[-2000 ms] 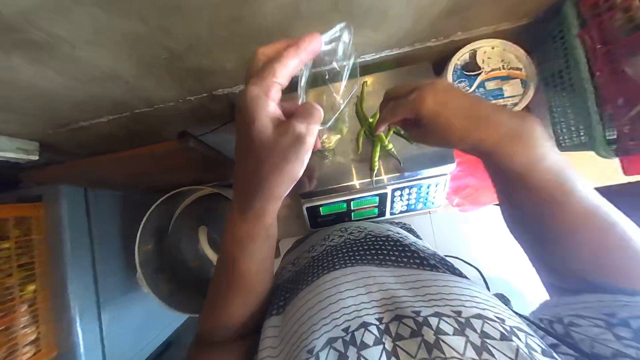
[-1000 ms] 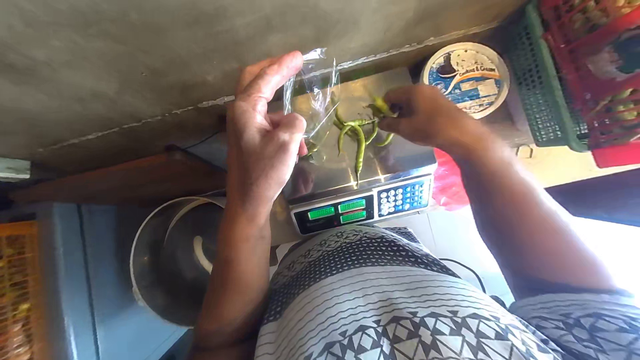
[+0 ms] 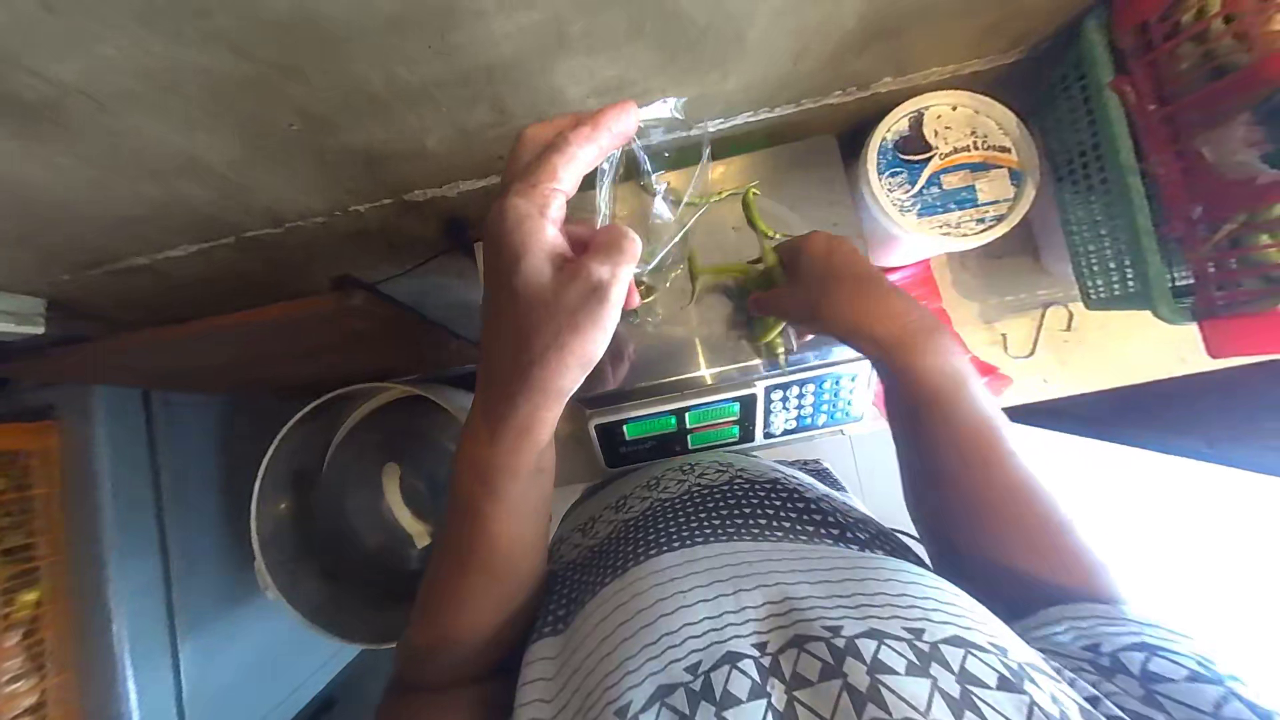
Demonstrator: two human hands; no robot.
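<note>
My left hand [image 3: 560, 230] grips a clear plastic bag [image 3: 660, 190] by its rim, over the left part of a digital weighing scale's metal plate [image 3: 700, 350]. Fingers of my right hand [image 3: 830, 290] close on a bunch of green chili peppers [image 3: 765, 270] above the plate. Some chilies stick out past the fingertips toward the bag; blur hides how many are held. Something greenish shows low in the bag, partly behind my left thumb. The scale's green displays [image 3: 712, 414] are lit, beside a blue and white keypad [image 3: 818, 402].
Right of the scale stands a round lidded tub [image 3: 950, 170], with red plastic [image 3: 920, 290] below it. Green [image 3: 1110, 180] and red [image 3: 1240, 300] crates stand at the far right, near a metal hook [image 3: 1038, 332]. A large round pot [image 3: 262, 500] is at lower left, an orange crate [image 3: 30, 440] beyond.
My right hand has gathered several chilies that lay spread on the scale plate one second ago. The left hand still holds the bag at the left.
</note>
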